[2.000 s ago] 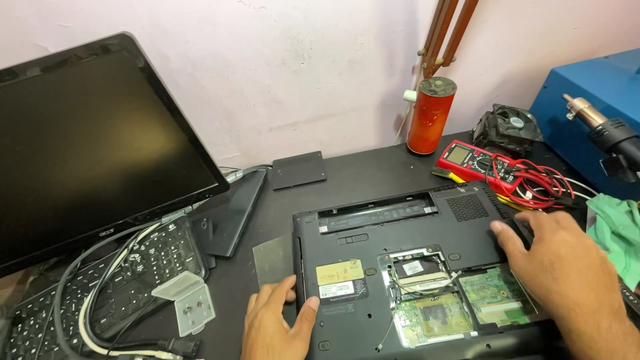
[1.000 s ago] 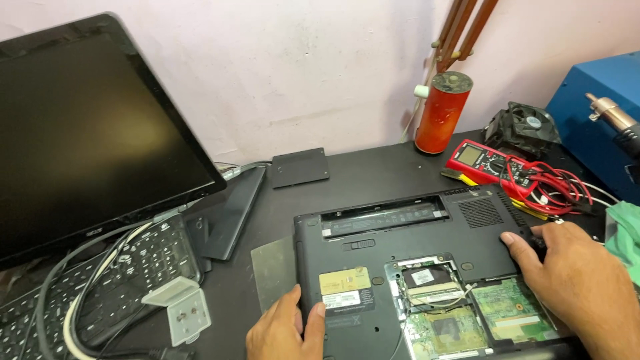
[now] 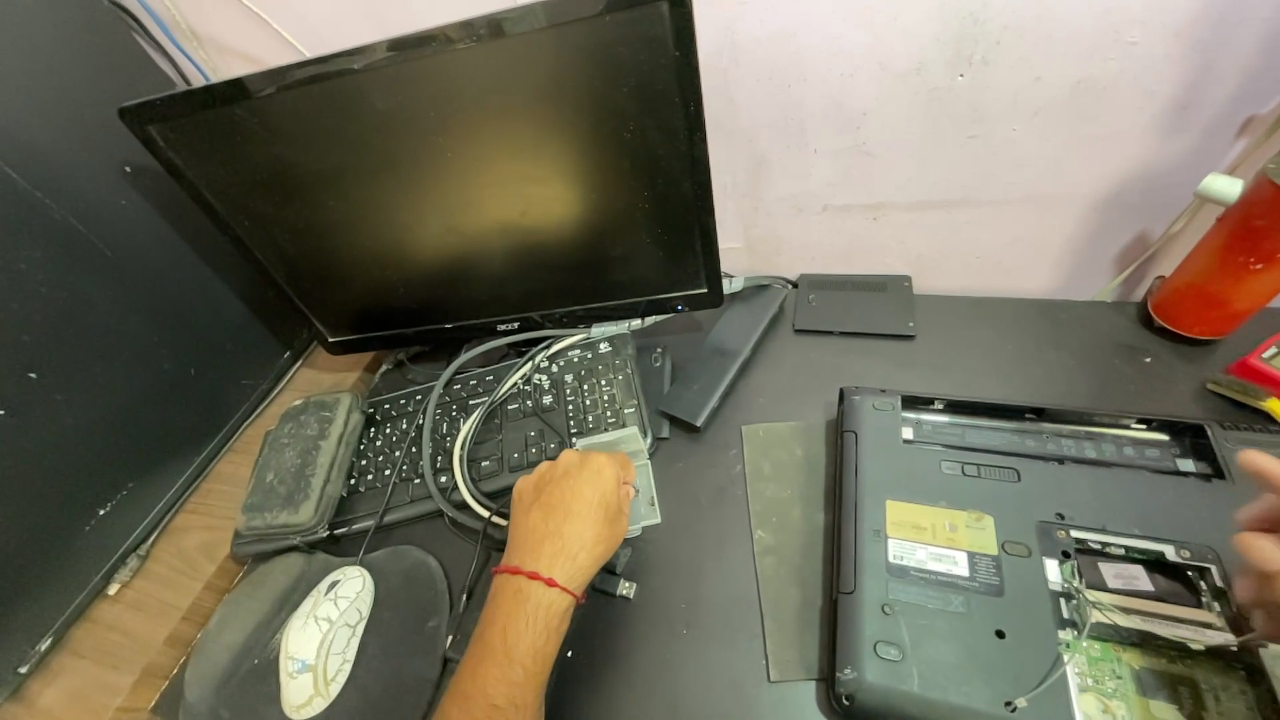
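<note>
My left hand (image 3: pixel 572 510), with a red string at the wrist, is at the small clear plastic case (image 3: pixel 645 480) by the keyboard's right end. Its fingertips are curled down at the case and mostly hidden, so its grip cannot be told. The laptop (image 3: pixel 950 640) lies bottom side up, its battery bay (image 3: pixel 1060 440) bare and its green circuit board (image 3: pixel 1150 690) exposed. At the right edge, my right hand (image 3: pixel 1258 540) is blurred and partly cut off, over the laptop's right part.
An Acer monitor (image 3: pixel 440 180) stands behind the keyboard (image 3: pixel 400 440) and looped cables (image 3: pixel 432 430). A mouse (image 3: pixel 325 640) rests on a dark pad (image 3: pixel 415 610). A black cover (image 3: pixel 855 305), a laptop battery (image 3: pixel 725 355), a grey sheet (image 3: pixel 790 550) and a red cylinder (image 3: pixel 1215 270) are around.
My left hand has left the laptop's left edge and moved left to the clear case. The view has swung left.
</note>
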